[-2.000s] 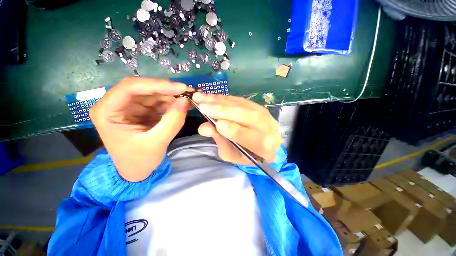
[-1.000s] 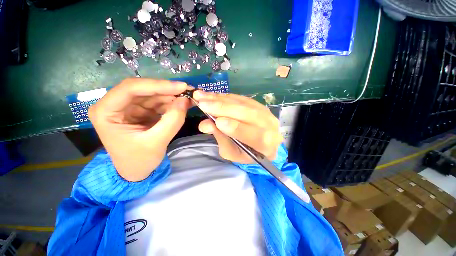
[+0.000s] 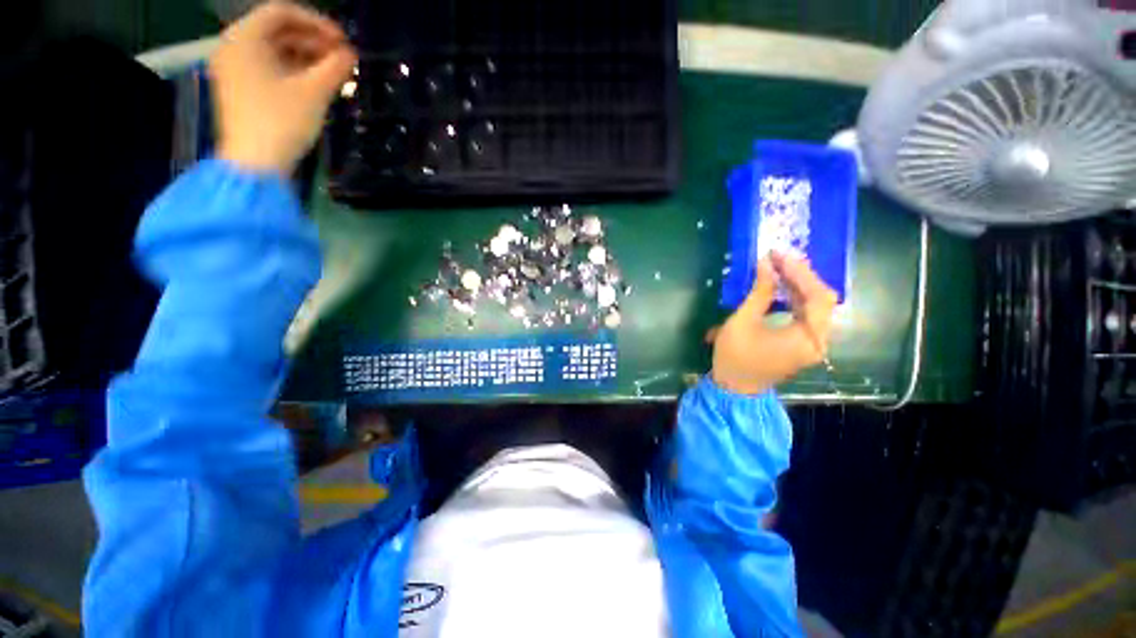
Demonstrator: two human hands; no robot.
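My left hand (image 3: 277, 90) is at the upper left, over the left end of the black component tray (image 3: 586, 112). Its fingertips are together near a shiny speck; I cannot tell if they hold anything. My right hand (image 3: 772, 330) is at the near side of the blue parts bin (image 3: 835, 218), fingertips together at the tiny whitish pieces (image 3: 784, 206). Blur hides whether it holds a piece, and the tweezers cannot be made out. The pile of loose round components (image 3: 536, 268) lies between the hands. The blue sheet with small white squares (image 3: 449, 369) lies along the near bench edge.
Several dark round parts (image 3: 430, 87) sit in the tray's left part. A white fan (image 3: 1015, 156) stands at the upper right of the green bench. A pale cable (image 3: 923, 312) curves down the right side. Dark crates (image 3: 1046, 324) are stacked at the right.
My hands have separated from the small black part. The left has moved up and left to the tray, the right has moved right to the bin. The view has shifted, showing the tray and more fan.
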